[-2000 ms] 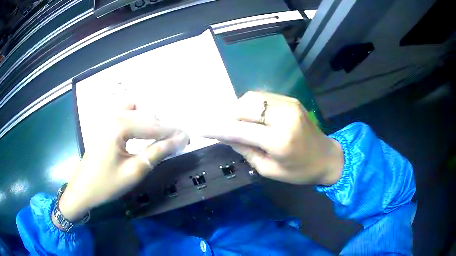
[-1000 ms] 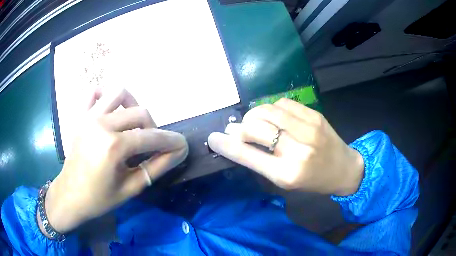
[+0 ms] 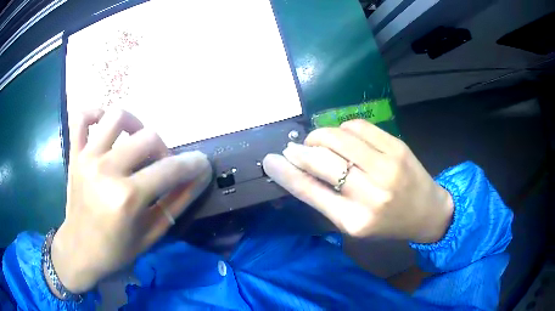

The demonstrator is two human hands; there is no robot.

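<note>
The black fixture plate [image 3: 249,185] lies along the near edge of the white-lined parts tray [image 3: 213,67]. One nest [image 3: 226,179] shows between my hands. My left hand [image 3: 122,194] is over the plate's left part, thumb and index finger together at the tips; whether a part is between them is hidden. My right hand [image 3: 365,182] has its index fingertip on the plate at another nest, which it partly covers. Whether it holds a small part cannot be seen. A silvery screw [image 3: 293,135] shows at the plate's right end.
Reddish specks, the loose parts [image 3: 115,70], lie scattered on the tray's left side. A green label [image 3: 356,114] is on the green bench [image 3: 328,54] right of the tray. A grey machine frame [image 3: 420,18] stands at upper right. Silvery rails [image 3: 30,61] run at upper left.
The view has tilted down toward the plate. My left hand has moved left along the plate, uncovering a nest. My right hand has shifted slightly right and stays over the plate's right part.
</note>
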